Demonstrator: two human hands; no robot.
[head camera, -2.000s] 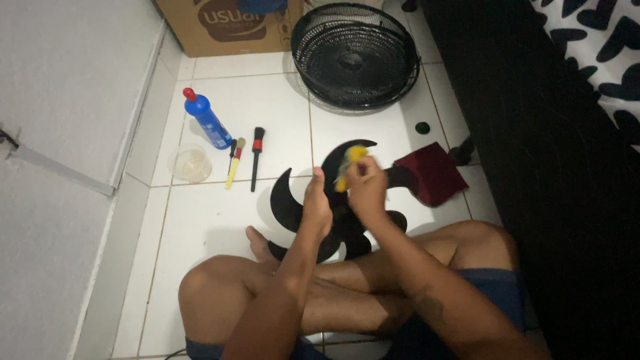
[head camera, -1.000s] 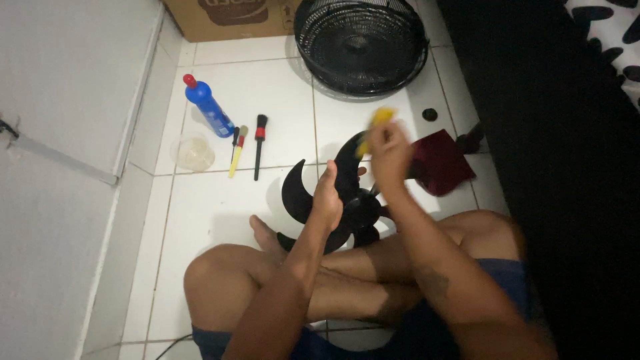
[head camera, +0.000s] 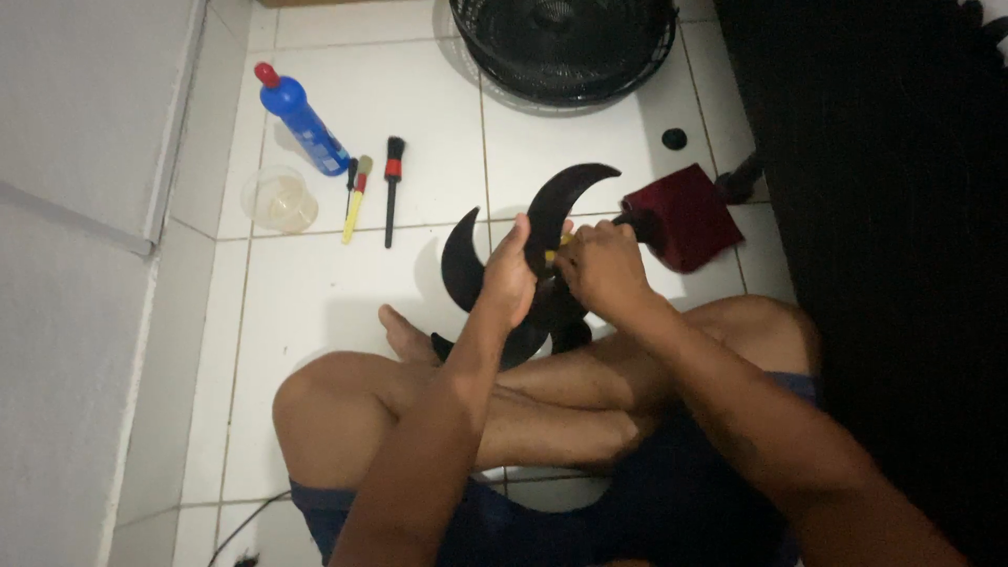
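Observation:
A black fan blade rotor (head camera: 561, 206) with several curved blades is held above my crossed legs. My left hand (head camera: 510, 272) grips one upright blade, thumb on its near face. In my right hand (head camera: 602, 264) is a yellow sponge (head camera: 554, 250), mostly hidden by the fingers, at the right edge of that same blade near the hub. A dark red cloth (head camera: 687, 216) lies on the tiles right of the rotor. To the left stand or lie a blue bottle with a red cap (head camera: 305, 122), a black brush with a red band (head camera: 392, 189) and a yellow-handled brush (head camera: 358, 197).
A clear plastic cup (head camera: 287, 205) sits below the bottle. The black fan grille (head camera: 563, 79) is at the top, with a small round black part (head camera: 674, 139) to its lower right. A wall runs along the left, a dark surface along the right. A black cable (head camera: 250, 516) lies lower left.
My right hand with the sponge has come down from the upper part of the blade to near the hub. My left hand still holds the rotor.

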